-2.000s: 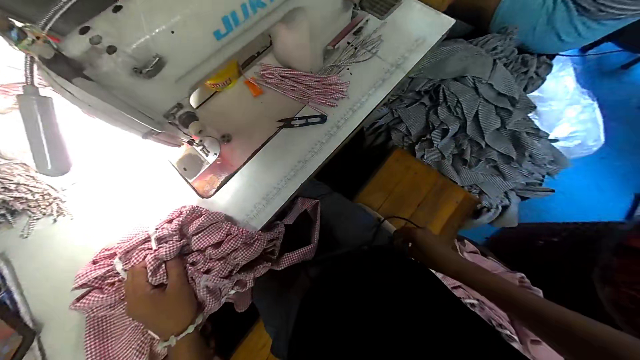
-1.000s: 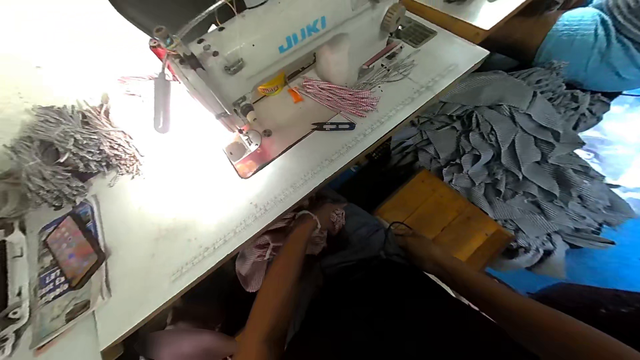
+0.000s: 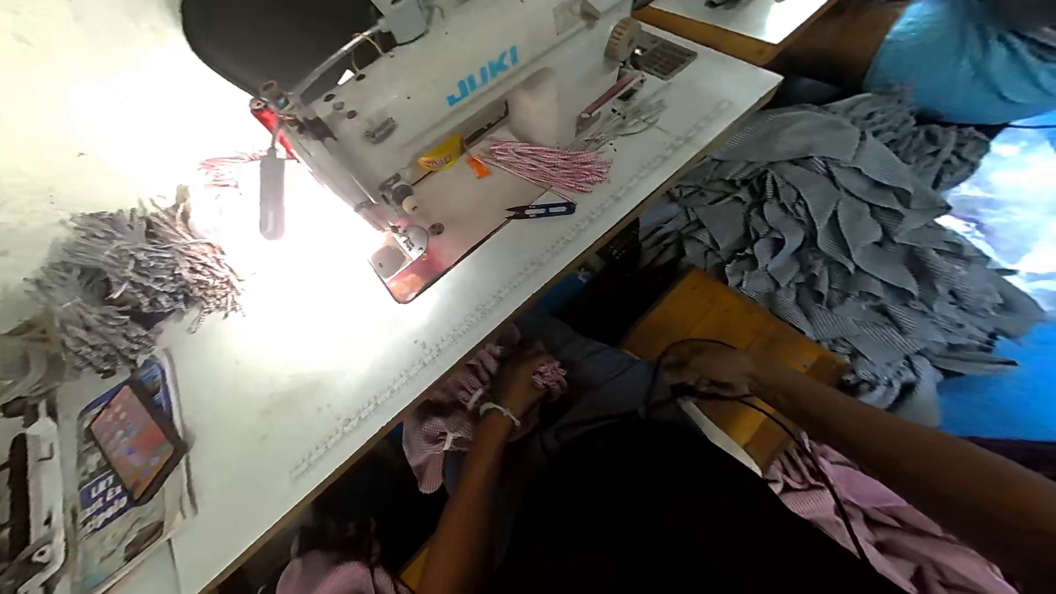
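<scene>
In the lap, below the table's front edge, my left hand point(image 3: 521, 381) is closed around bunched red-and-white checked fabric point(image 3: 445, 417); white ties show on the cloth. My right hand point(image 3: 705, 367) rests by the wooden seat point(image 3: 726, 330), with a thin black cord point(image 3: 813, 474) running at its fingers; whether it grips the cord is unclear. A white Juki sewing machine point(image 3: 487, 74) stands on the table, its needle area lit brightly. Blue thread snips point(image 3: 541, 210) and a bundle of red-and-white cords point(image 3: 549, 163) lie on its bed. More pink checked fabric point(image 3: 899, 516) hangs at lower right.
Bundles of gray strips point(image 3: 132, 272) and a phone point(image 3: 139, 441) on printed paper point(image 3: 107, 528) occupy the table's left. A large heap of gray fabric pieces point(image 3: 858, 223) lies at right. Beside it is another person in a blue garment point(image 3: 961, 62). The table edge point(image 3: 487, 346) runs diagonally.
My left hand and the checked fabric were on the tabletop two seconds ago; they are now down in the lap. The view has shifted toward the left of the table. My right hand stays by the seat.
</scene>
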